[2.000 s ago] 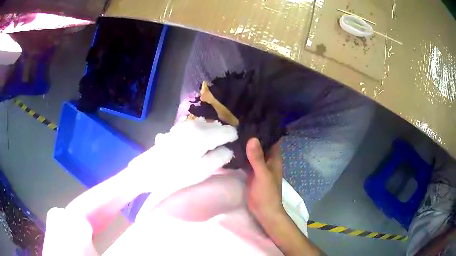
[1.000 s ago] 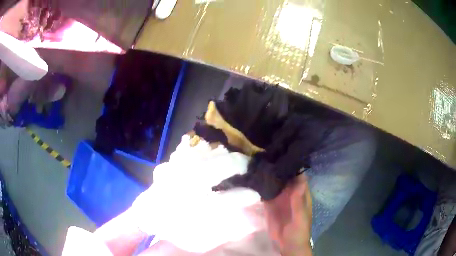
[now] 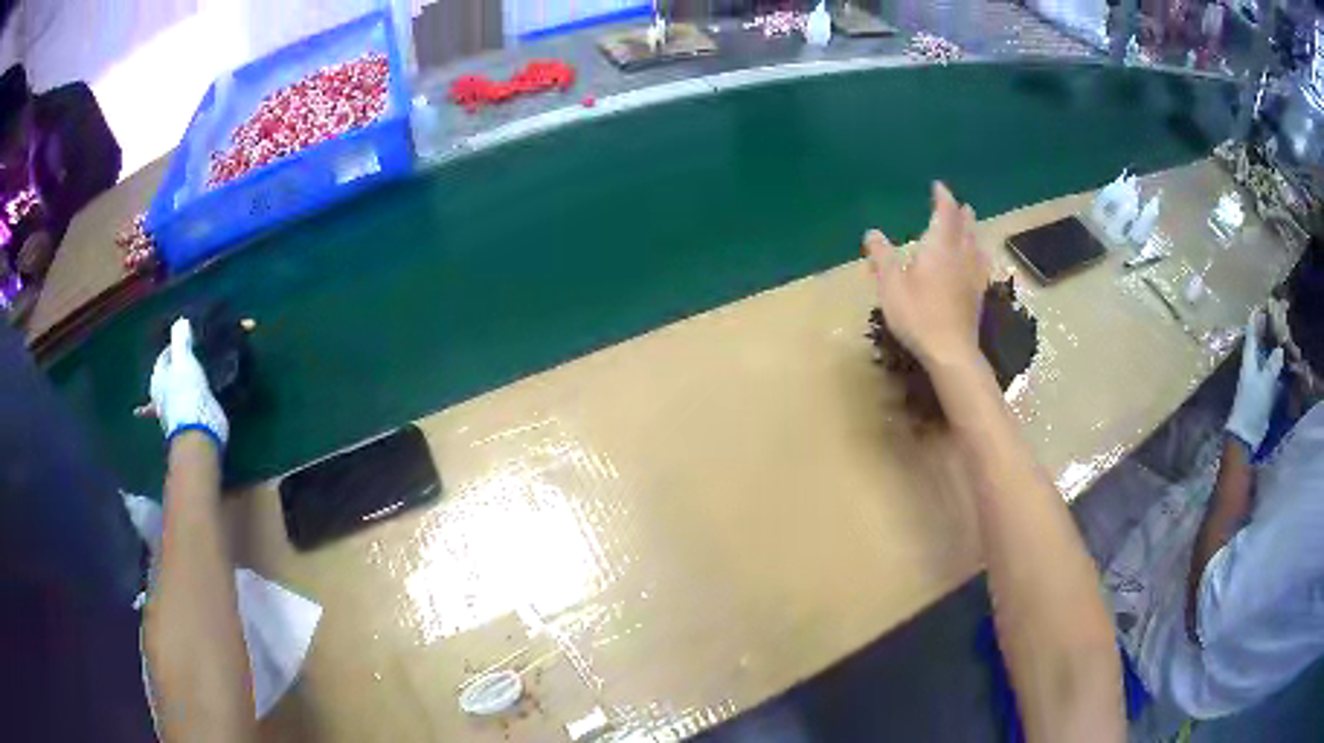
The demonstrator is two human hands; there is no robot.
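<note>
My left hand [image 3: 186, 380], in a white glove with a blue cuff edge, is at the far left over the green conveyor. It grips a dark spiky part [image 3: 228, 356] with a small tan tip showing; its fingers partly hide the part. My bare right hand [image 3: 929, 283] is open, fingers spread, in front of and partly covering another black spiky part [image 3: 1009, 337] on the brown tabletop [image 3: 697, 479]. I cannot tell if the palm touches that part. A small white dish [image 3: 491, 692] sits near the front edge, with thin pale sticks [image 3: 588, 627] beside it.
A black phone [image 3: 360, 486] lies by the green conveyor [image 3: 581, 247]. A blue crate [image 3: 276, 203] of red and white pieces stands beyond. A dark square [image 3: 1056, 248] and white bottles [image 3: 1125, 211] are at right, near another person's gloved hand [image 3: 1256, 380].
The view has swung up from the lap to the table and conveyor. My hands have moved far apart; my right hand has let go of the part held over the lap.
</note>
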